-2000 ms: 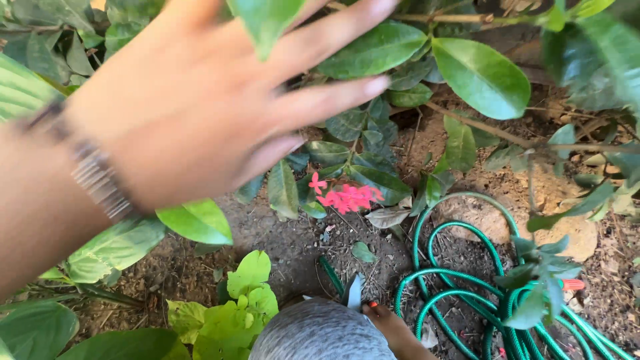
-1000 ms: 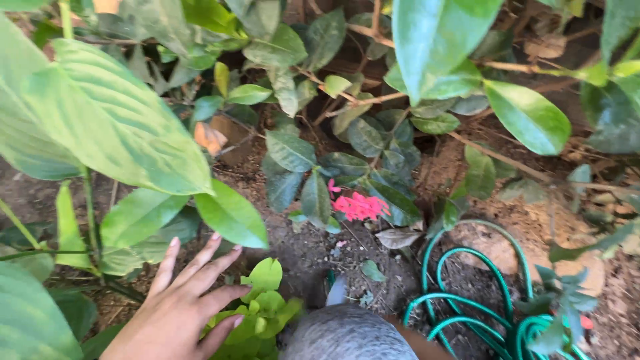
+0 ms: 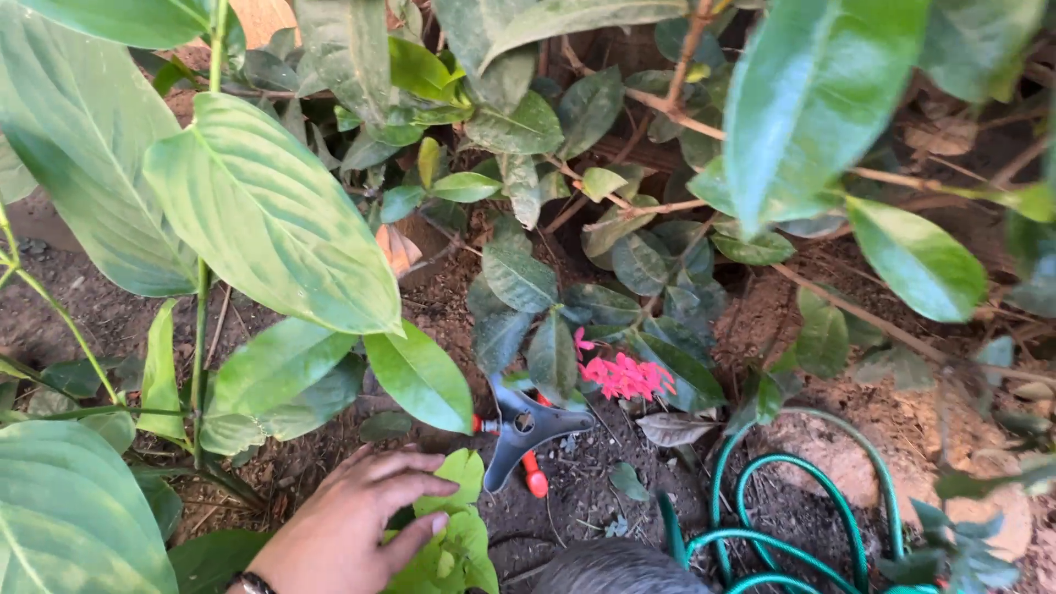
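My left hand, with a dark bracelet at the wrist, reaches in from the bottom, palm down and fingers apart. Its fingertips are over or against the light green leaves; contact is hard to tell. It holds nothing visible. Just beyond the fingers, a dark grey three-armed plastic garden sprinkler with orange-red parts lies on the soil, partly under leaves. Coils of green garden hose lie at the lower right. Pink flowers hang above the soil beside the sprinkler. My right hand is out of view.
Large broad leaves rise at the left. A shrub with woody branches spreads across the top and right, one glossy leaf close to the camera. A rounded grey thing, perhaps clothing over a knee, shows at the bottom edge.
My left hand has moved from the upper left, across the view, down to the bottom among the low leaves. The sprinkler now shows beside the pink flowers.
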